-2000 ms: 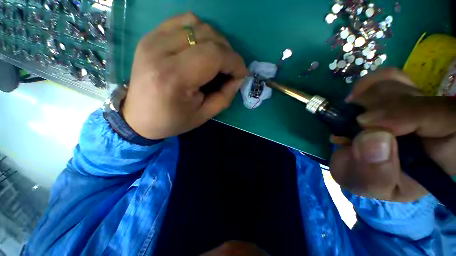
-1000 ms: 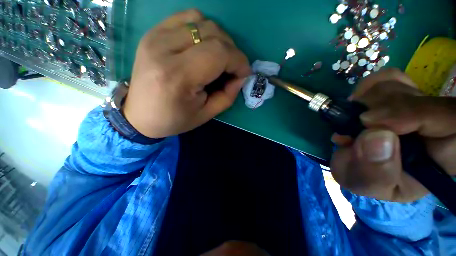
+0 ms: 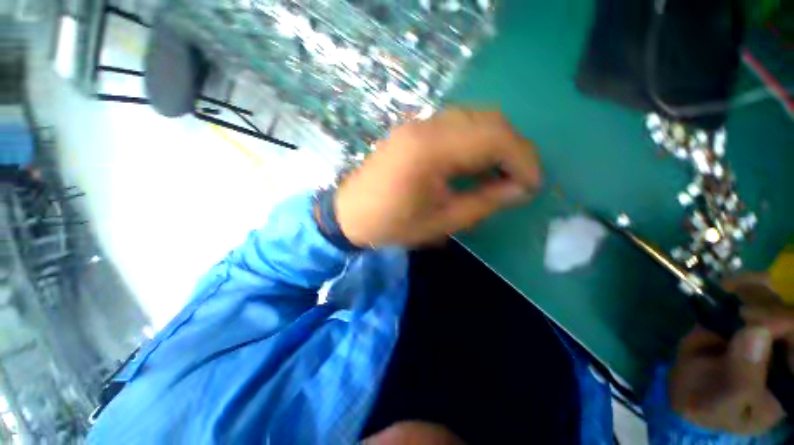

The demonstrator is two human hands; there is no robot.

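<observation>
My right hand (image 3: 727, 369), partly cut off at the right edge, holds the black handle of a soldering iron (image 3: 649, 250). The iron's brassy tip points up and left, just above the whitish pad (image 3: 575, 242). No dark workpiece shows on the pad. My left hand (image 3: 431, 178) is blurred, up and left of the pad, with thumb and fingertips pinched together. A faint thin line runs from near these fingertips towards the iron tip; whether the fingers hold it or anything else is too blurred to tell.
The clear parts tray (image 3: 348, 65), blurred, lies beyond my left hand. The pile of small shiny discs (image 3: 714, 217) is at the right, with a black pad (image 3: 657, 56) and thin cord beyond it. Yellow tape roll (image 3: 783, 274) at the right edge. A grey rounded object (image 3: 171, 74) stands left.
The view has swung left. My left hand has moved off the pad towards the tray, and the dark workpiece no longer shows on the pad. The iron tip has moved away from the pad's surface.
</observation>
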